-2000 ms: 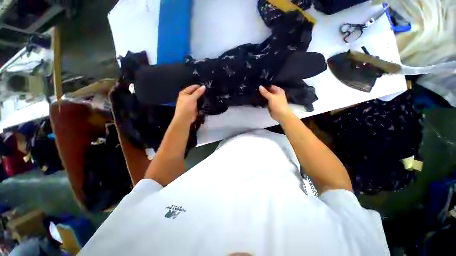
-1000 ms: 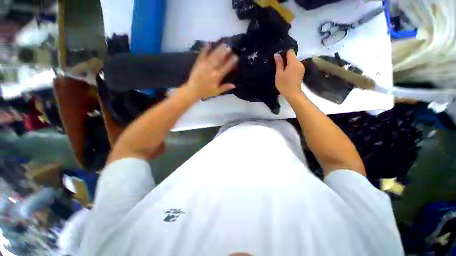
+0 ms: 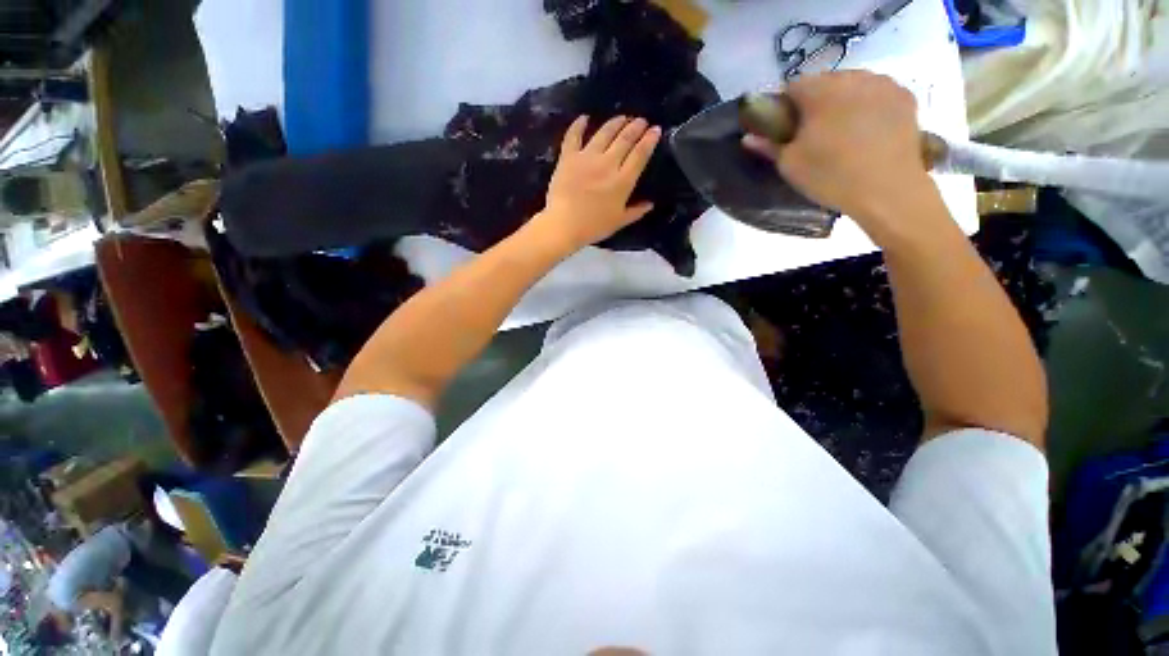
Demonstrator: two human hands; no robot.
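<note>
A black printed garment piece [image 3: 506,160] is pulled over the charcoal sleeve board [image 3: 333,195], whose left part is bare. My left hand [image 3: 596,182] lies on the cloth, palm down, fingers apart. My right hand [image 3: 853,141] is closed around the tan handle of the steam iron [image 3: 737,173]. The iron's dark pointed plate is beside the cloth's right end; whether they touch is unclear. A white hose [image 3: 1064,167] runs from the iron's rear to the right.
Scissors [image 3: 820,45] lie on the white table [image 3: 500,45] behind the iron. A blue board [image 3: 326,77] lies across the table at left. A brown carton [image 3: 154,320] stands at lower left. Black printed cloth [image 3: 840,327] hangs below the table at right. A blue basket edge [image 3: 994,28] shows at top right.
My right hand has let go of the cloth, moved right and taken hold of the iron, which is now further left over the table. My left hand has settled flat on the cloth.
</note>
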